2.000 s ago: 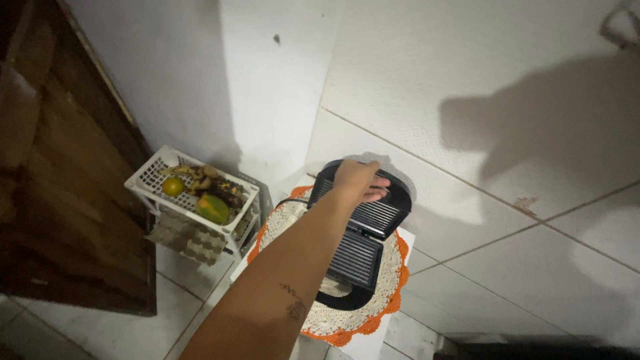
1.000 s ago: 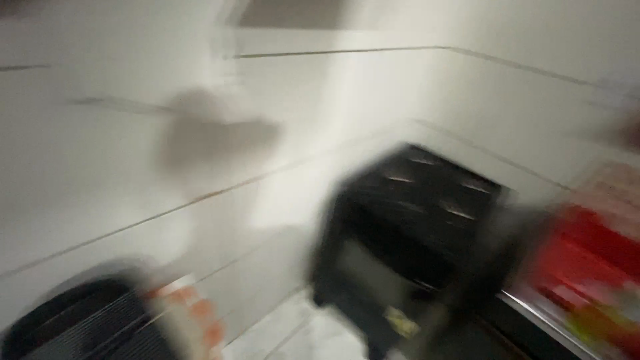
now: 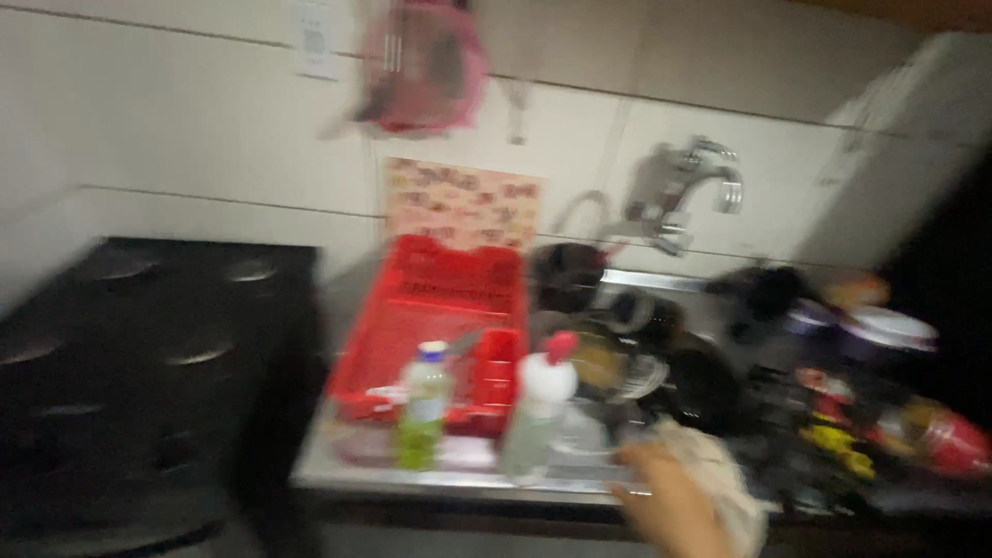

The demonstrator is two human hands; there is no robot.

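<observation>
The view is blurred. My right hand (image 3: pixel 670 500) is low, right of centre, at the front edge of the sink counter, against or just beside a pale cloth (image 3: pixel 721 473); whether its fingers grip the cloth is unclear. Left of it stand a white bottle with a pink top (image 3: pixel 535 418) and a bottle of green liquid (image 3: pixel 424 411). Behind them lies a red plastic dish rack (image 3: pixel 449 318). Dark pans and dishes (image 3: pixel 697 380) fill the sink area beyond the hand. My left hand is out of view.
A black stove (image 3: pixel 155 349) stands at the left, with a gap before the counter. A chrome wall faucet (image 3: pixel 690 194) juts out above the dishes. A pink strainer (image 3: pixel 425 70) hangs on the tiled wall. Colourful items (image 3: pixel 837 434) crowd the right side.
The view has swung far right, from an electric grill on a crocheted mat, past the stove, to the sink. A hand was on the grill's raised lid two seconds ago.
</observation>
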